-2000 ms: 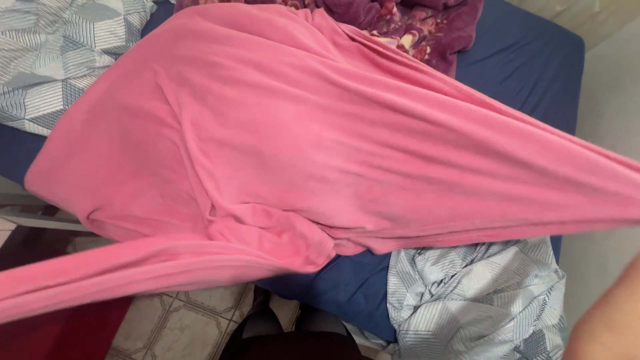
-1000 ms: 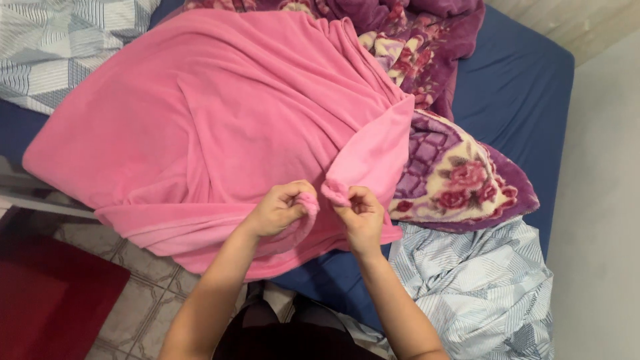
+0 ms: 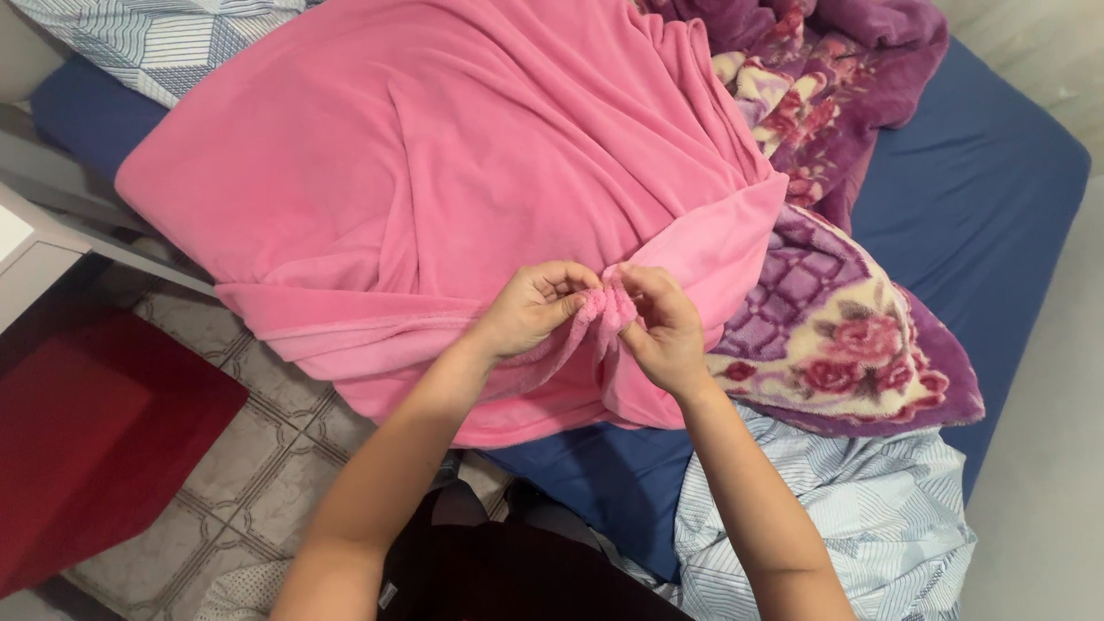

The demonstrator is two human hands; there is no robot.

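A pink fleece blanket lies spread in loose folds over the bed, with one part turned back at the right. Near its lower edge, my left hand pinches a bunched piece of the blanket's border between thumb and fingers. My right hand grips another piece of the border just beside it, and the two held pieces touch. Below the hands the held edges hang down in narrow folds.
A purple floral plush blanket lies right of the pink one, on a blue fitted sheet. Patterned bedding is crumpled at lower right, more at upper left. A red padded item stands over the tiled floor. A wall borders the right.
Two seconds ago the blanket was stretched wide to both sides; its right part has since come in, uncovering the purple blanket. Since one second ago my hands have come together, bringing the held edges into contact.
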